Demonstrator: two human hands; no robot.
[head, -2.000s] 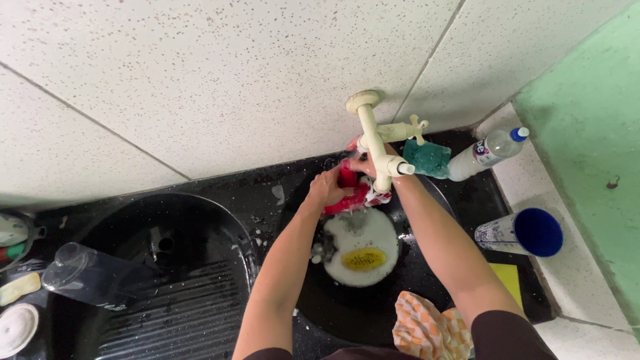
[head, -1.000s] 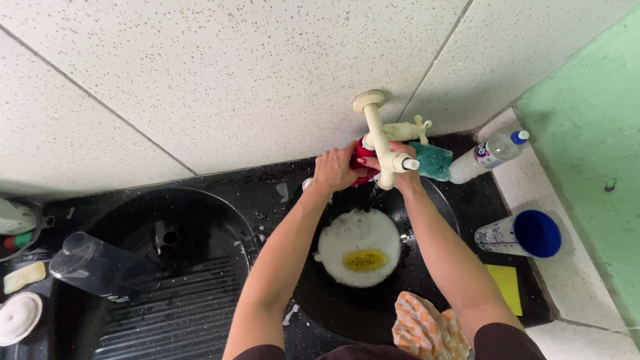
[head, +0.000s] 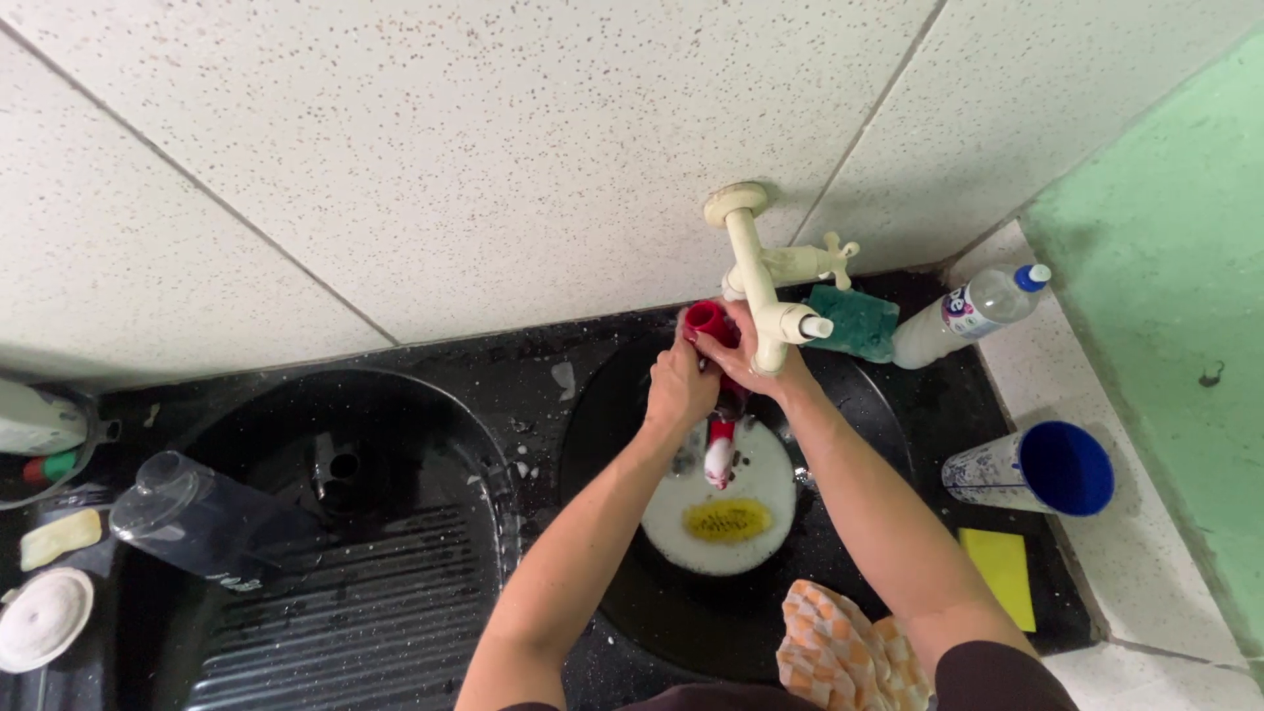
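Observation:
My left hand [head: 683,383] and my right hand [head: 755,360] both grip a red hollow object [head: 705,319] at the back of the right sink bowl [head: 617,592], close by the cream tap [head: 752,267]. Its round open end points up toward the camera. Below the hands a red piece with white foam on its end [head: 720,462] shows; whether it joins the held object is hidden. Beneath lies a round patch of white suds [head: 671,538], with a yellow sponge-like object [head: 728,519] in it.
Right of the tap are a green scouring pad [head: 854,321], a detergent bottle [head: 963,316], a blue-lined cup [head: 1027,469] and a yellow cloth [head: 999,578]. A checked cloth [head: 839,647] hangs at the front edge. Leftward, a clear container [head: 197,518] leans in the ribbed left basin [head: 346,632].
The red object has been turned in my hands, and its hollow end now faces up. A foamy red end now shows over the suds, where one second ago none showed.

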